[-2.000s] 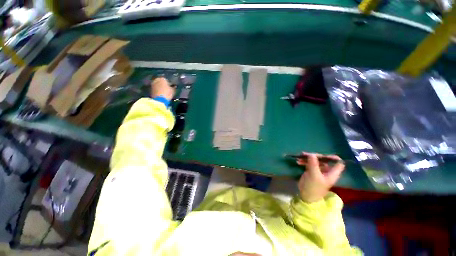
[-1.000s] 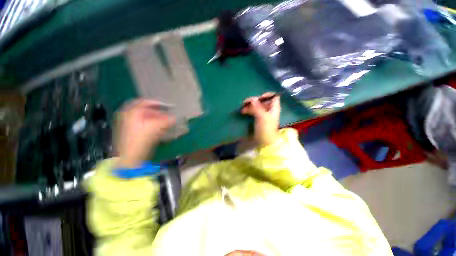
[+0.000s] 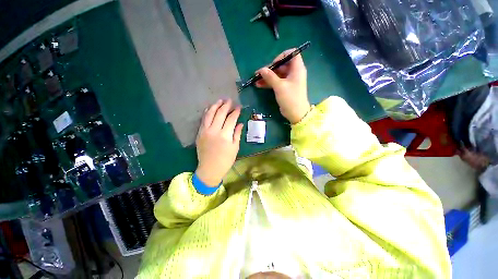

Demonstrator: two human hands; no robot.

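Observation:
A small whitish module [image 3: 256, 131] lies flat on the green mat in front of me, its small orange-dark flex end pointing away from me. My left hand [image 3: 219, 136] rests palm down on the lower end of the grey strips [image 3: 185, 71], fingers slightly apart, just left of the module and not on it. My right hand [image 3: 286, 82] holds a slim black tool, likely tweezers [image 3: 281, 61], its tip at the right edge of the grey strips, above the module.
A clear blister tray [image 3: 136, 144] with rows of dark modules is at the left. A black-red tool [image 3: 271, 12] lies at the top. A shiny anti-static bag [image 3: 404, 49] covers the right. The bench's front edge runs close to my smock.
The view has turned and come closer. My left hand has come from the tray at left to the strips. The whitish module now lies on the mat. My right hand still holds the black tool.

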